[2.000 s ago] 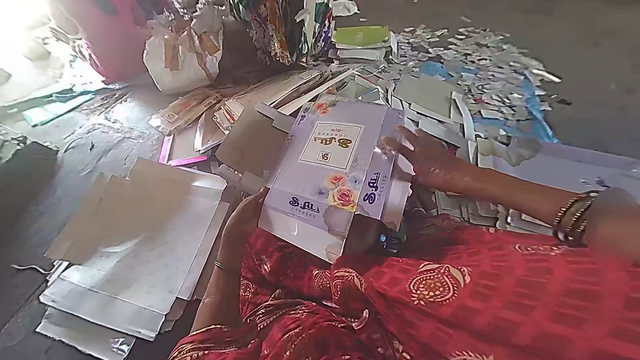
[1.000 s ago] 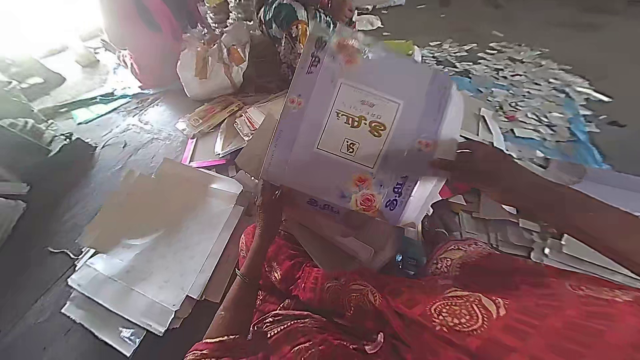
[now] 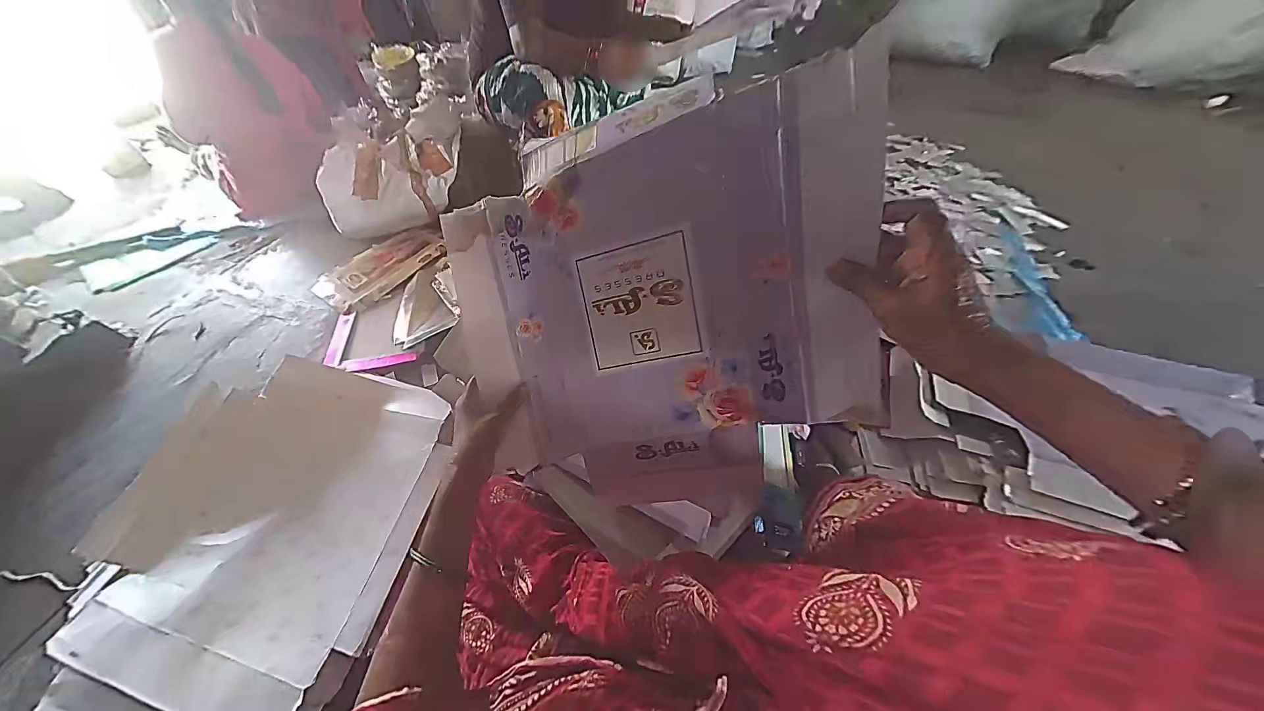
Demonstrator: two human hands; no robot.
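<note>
A lavender printed cardboard box blank [image 3: 642, 197], with flowers and writing on its face, is held up over my lap with its side flaps spread. My left hand [image 3: 484, 420] grips its lower left edge; the fingertips are partly hidden. At the right edge, my right hand [image 3: 913, 276] pinches the pale flap between thumb and fingers. Beneath the blank, more folded card pieces [image 3: 632, 523] lie on the red patterned cloth over my lap. A small dark object [image 3: 780, 518] is beside them, too unclear to name.
A stack of pale flat card sheets [image 3: 257, 533] lies on the floor at left. More card blanks [image 3: 1037, 454] are piled at right, before scattered paper scraps [image 3: 968, 197]. A white plastic bag [image 3: 380, 183] stands at the back left, near a person in pink [image 3: 237, 118].
The lavender blank, low over my lap two seconds ago, has been raised and its flaps now stand spread out. Both hands have moved with it.
</note>
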